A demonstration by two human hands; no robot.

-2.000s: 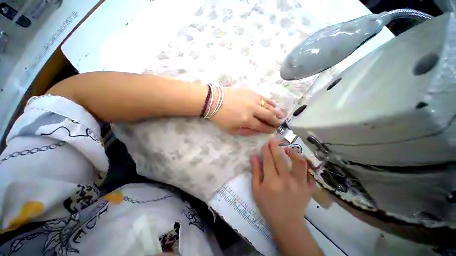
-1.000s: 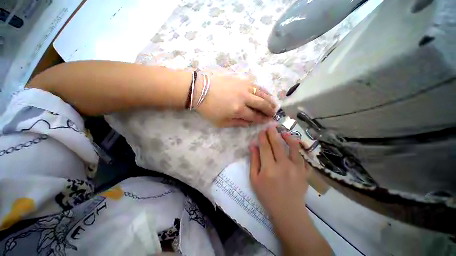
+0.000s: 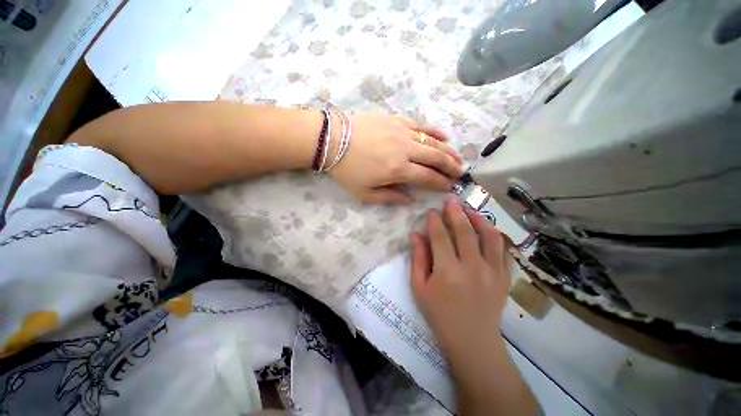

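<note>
The beige-grey floral fabric panel (image 3: pixel 280 231) lies over the white table and hangs toward my lap. My left hand (image 3: pixel 398 158) lies palm down on it, fingertips beside the presser foot (image 3: pixel 474 196). My right hand (image 3: pixel 463 272) lies palm down at the fabric's near edge, fingers slightly spread, fingertips just in front of the foot. Neither hand visibly pinches the cloth. The needle and the fabric edge at the foot are hidden or too small to tell.
The off-white sewing machine head (image 3: pixel 642 154) fills the right side. A grey lamp (image 3: pixel 528 41) hangs above the bed. A printed scale (image 3: pixel 398 321) runs along the table's front edge. A small tan piece (image 3: pixel 530 299) lies right of my right hand.
The camera view has shifted, so the lamp and machine head sit differently in the picture. Both hands stay on the fabric by the foot, with small changes in their finger positions.
</note>
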